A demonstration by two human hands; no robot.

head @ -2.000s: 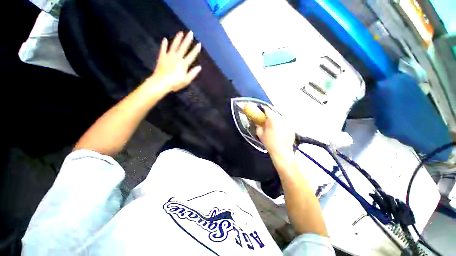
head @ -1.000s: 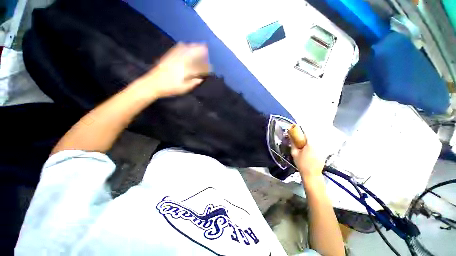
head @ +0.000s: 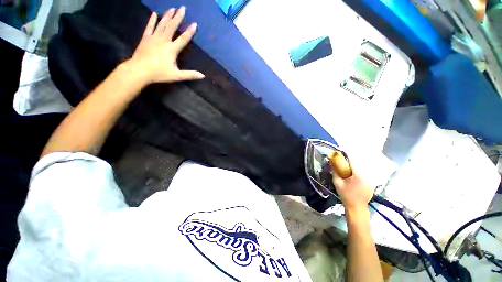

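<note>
A black garment lies spread along the blue padded sleeve board, which shows as a strip on its far side. My left hand is flat on the garment's upper left part, fingers spread, holding nothing; its fingertips are near the blue strip. My right hand is closed round the tan handle of the steam iron. The iron's pointed silver sole is at the garment's right end, tip pointing up and left.
A phone and a silver slotted metal plate lie on the white table. Iron hoses trail to the lower right. Bright blue bars stand beyond the table. White cloth hangs at the left.
My left hand has moved up and left along the garment and now lies flat with fingers spread. The iron has moved from the garment's middle right to its right end.
</note>
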